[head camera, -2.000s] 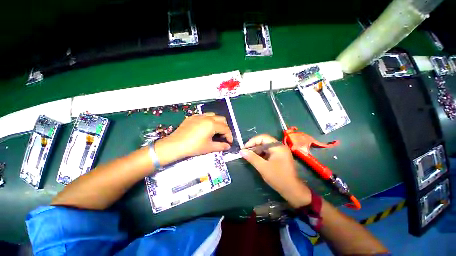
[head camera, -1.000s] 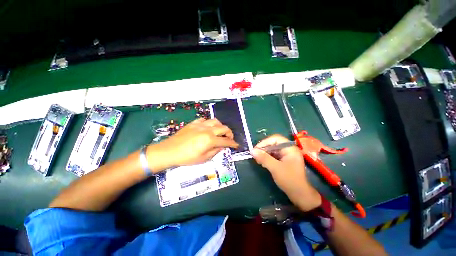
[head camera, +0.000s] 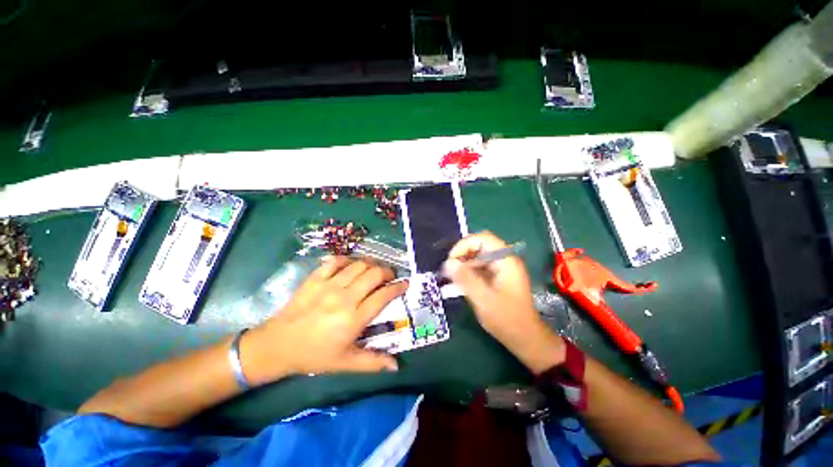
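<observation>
An open phone unit (head camera: 427, 319) lies on the green mat in front of me, its green-patched end to the right. My left hand (head camera: 320, 319) lies over its left part, fingers spread along both long edges, holding it. My right hand (head camera: 489, 274) is above the unit's upper right corner, pinching a thin grey tool (head camera: 504, 252), probably tweezers. The tool's tip and anything in it are too blurred to tell. A white-bordered dark panel (head camera: 432, 219) lies flat just behind the unit.
An orange-red air gun (head camera: 598, 296) lies right of my right hand. Open phones stand at left (head camera: 192, 255) and right (head camera: 637, 210). Small parts (head camera: 342, 237) lie mid-bench. A white rail (head camera: 301, 169) borders the green belt (head camera: 320, 119). A black tray (head camera: 776, 246) is at far right.
My left hand has moved from the dark panel down onto the phone unit. My right hand has shifted from the panel's lower corner to above the unit's corner. Belt phones sit further right in view.
</observation>
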